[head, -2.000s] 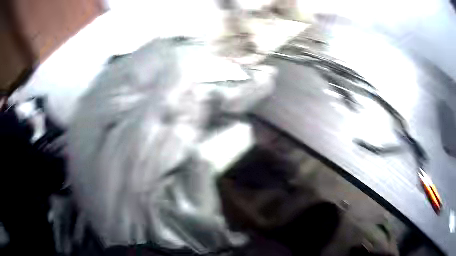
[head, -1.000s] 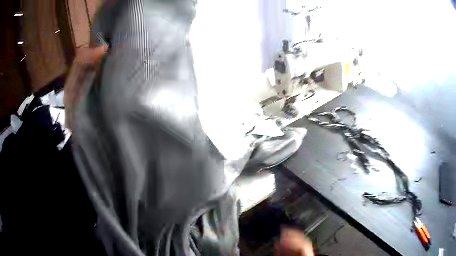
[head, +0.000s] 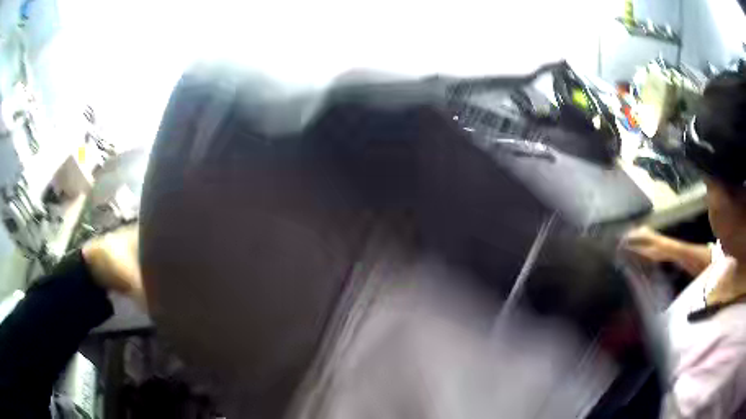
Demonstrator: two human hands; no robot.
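Observation:
A large dark grey garment piece (head: 270,213) is spread up close before me and fills the middle of the view, strongly blurred. Its lower part shows a pale grey-white area (head: 442,344) with thin light lines along it. My left hand (head: 119,260) shows only as a blurred wrist and part of the hand beyond a black sleeve, at the cloth's left edge. Its fingers are hidden, so its grip cannot be told. My right hand is not visible.
A person in pink (head: 712,344) sits at the right, one hand near the table. A black strapped item with yellow-green detail (head: 581,102) lies on the grey table (head: 589,192) behind the cloth. Blurred equipment (head: 29,204) stands at the far left.
The view has swung so that the person in pink shows at the right. The sewing machine, cords and orange-handled tool seen before are gone from clear view. Dark cloth now spans the middle.

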